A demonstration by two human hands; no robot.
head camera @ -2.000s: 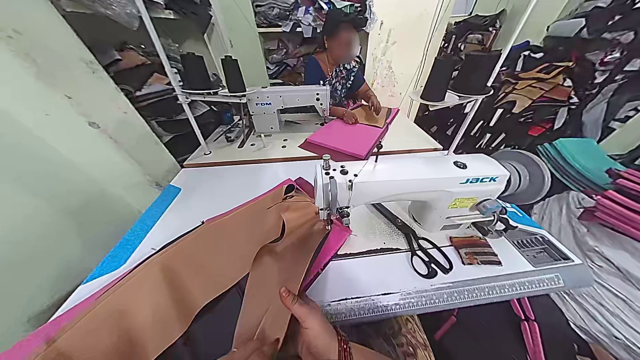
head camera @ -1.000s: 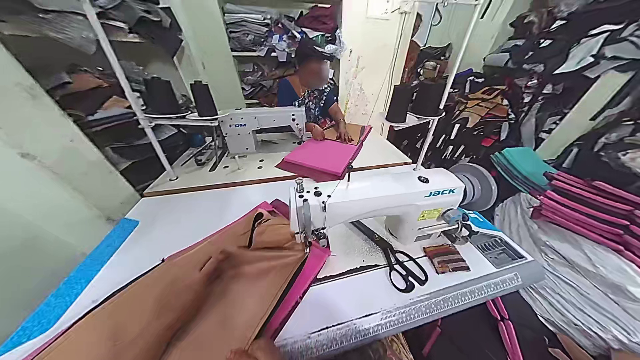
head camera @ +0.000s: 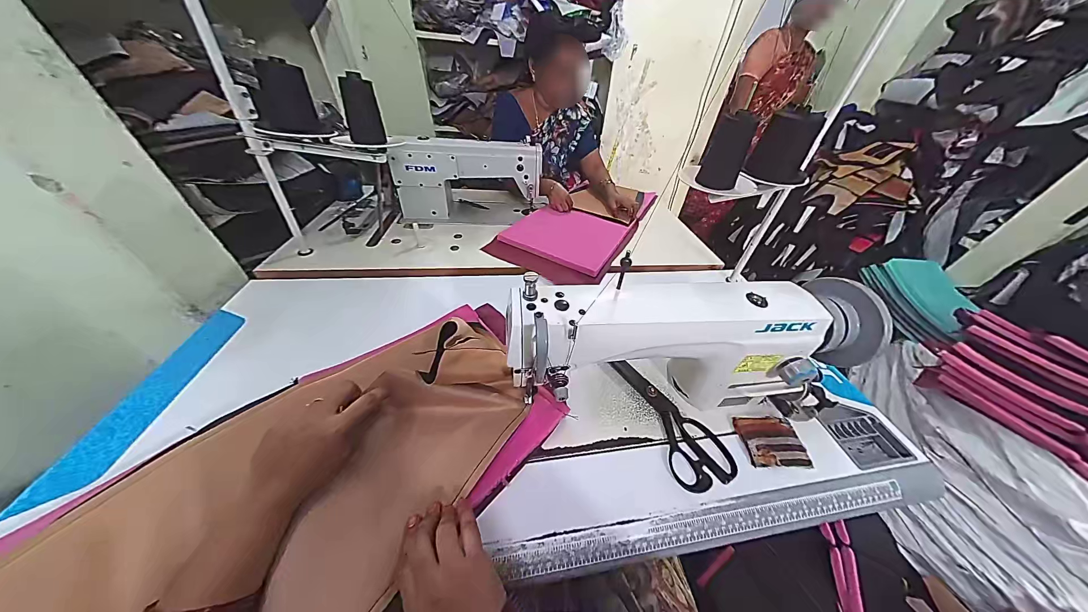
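Tan sheet material (head camera: 408, 450), with pink material (head camera: 531, 429) showing along its edges, runs under the needle area of a white Jack sewing machine (head camera: 663, 319). My left hand (head camera: 319, 433) lies on the tan piece left of the needle, fingers bent at a raised fold. My right hand (head camera: 446, 552) rests flat at the near right edge of the piece, fingertips on its seam. A black strip (head camera: 438, 353) curls on the tan material near the machine head. Black-handled scissors (head camera: 680, 425) lie beneath the machine arm.
A small striped piece (head camera: 772, 442) lies right of the scissors. A ruler strip (head camera: 722, 527) edges the table; a blue strip (head camera: 127, 408) lies left. Behind, a person (head camera: 552, 110) handles pink material (head camera: 565, 238) at another sewing machine (head camera: 459, 174). Pink-edged pieces (head camera: 1011, 382) are stacked right.
The tan material now lies spread where a separate flap stood up two seconds ago. My left hand has come into sight on top of it. Another person has appeared at the back right.
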